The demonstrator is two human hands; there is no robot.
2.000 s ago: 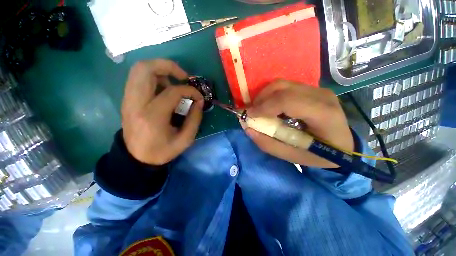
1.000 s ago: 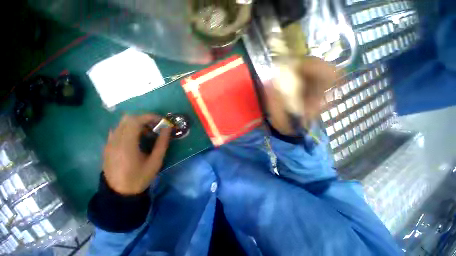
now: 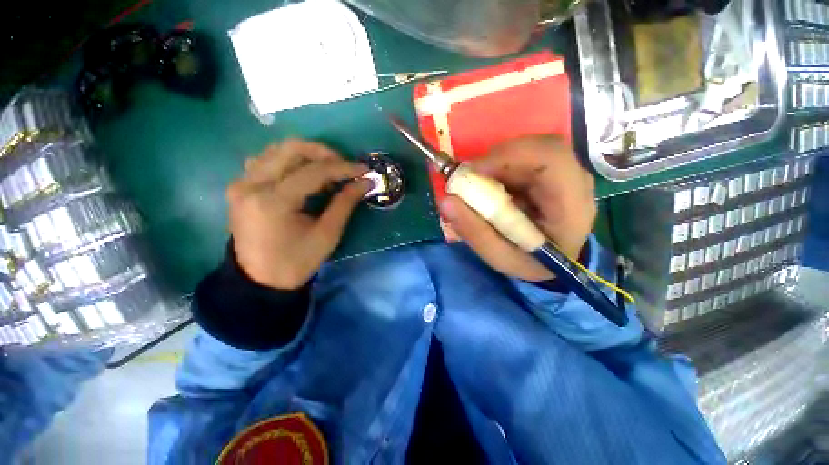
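My left hand (image 3: 289,207) pinches a small white wired component (image 3: 374,184) between thumb and forefinger, at the left side of a round black unit (image 3: 391,181) on the green mat. Shiny parts show inside the unit. My right hand (image 3: 536,204) holds the soldering iron (image 3: 495,207) like a pen by its cream-wrapped grip. The iron's thin metal tip points up and left, above the unit and apart from it. The fingertips partly hide the component.
A red pad (image 3: 500,109) lies beneath and behind my right hand. A white sheet (image 3: 304,56), thin tweezers (image 3: 414,76), and a metal tray (image 3: 595,150) with a sponge (image 3: 668,56) are beyond. Black units (image 3: 186,62) sit far left. Blister trays (image 3: 727,241) stand on both sides.
My right hand with the iron has come back from the metal tray side to over the red pad. The iron tip has left the unit, where it was two seconds ago. The view has shifted.
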